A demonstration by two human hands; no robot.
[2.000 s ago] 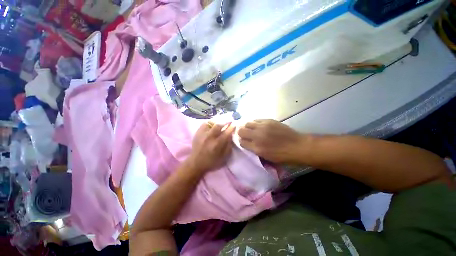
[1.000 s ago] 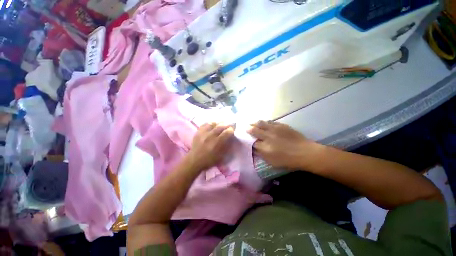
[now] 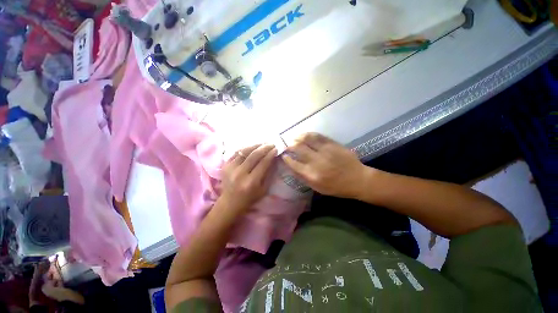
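Observation:
Pink knit cloth (image 3: 183, 137) lies around the needle area and hangs over the table's front edge below my left forearm. My left hand (image 3: 249, 174) presses on the cloth just in front of the needle, its fingertips at the pale cloth edge. My right hand (image 3: 324, 165) pinches the same edge close beside it. The white sewing machine (image 3: 342, 30) stands beyond both hands. Its presser foot and needle are lost in the lamp glare.
More pink pieces (image 3: 85, 177) lie at the left. Snips (image 3: 401, 45) rest on the machine bed. A grey unit (image 3: 46, 226) and bagged cloth (image 3: 27, 92) are at far left. Another person's hands (image 3: 52, 287) show at lower left. The table's front edge (image 3: 428, 125) runs at right.
The view has shifted, so the machine appears further up and left. Both hands are nearer each other and further from the needle, towards the table edge, with the cloth edge between them.

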